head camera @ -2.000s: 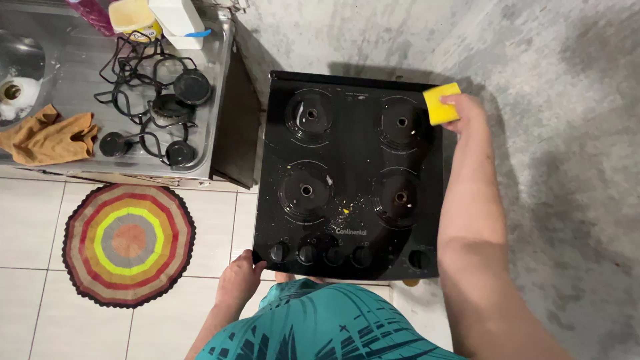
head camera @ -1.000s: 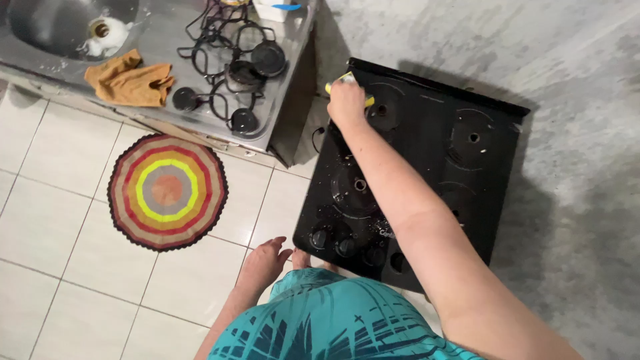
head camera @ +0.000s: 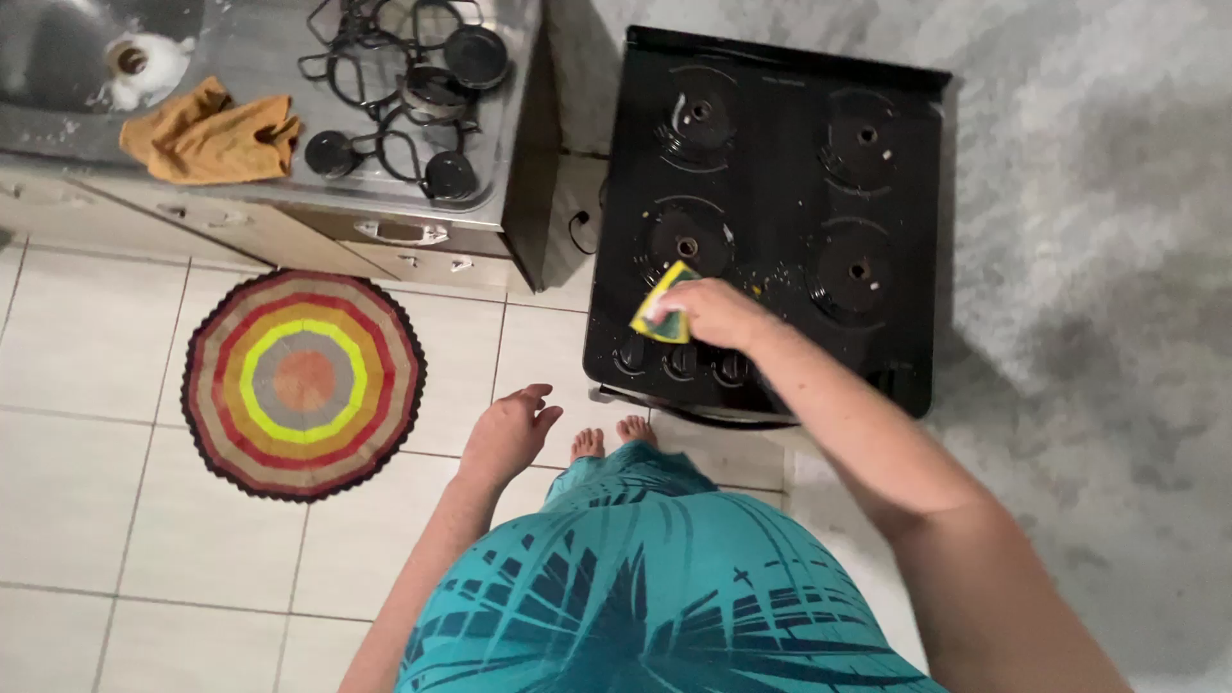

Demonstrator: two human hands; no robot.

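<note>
My right hand grips a yellow and green kitchen sponge over the front left part of a black gas cooktop. The sponge is beside the front left burner, close to the control knobs; part of it is hidden under my fingers. Small crumbs and bits lie on the black surface, and the burners have no grates or caps on them. My left hand hangs above the floor, left of the stove's front corner, fingers apart and holding nothing.
Left of the stove stands a steel sink counter. It bears black grates, burner caps and an orange cloth. A round striped rug lies on the tiled floor. A grey wall is at the right.
My right hand has moved the sponge from the stove's back right corner to its back left corner, then to the front left. My left hand has come off the stove's front left corner.
</note>
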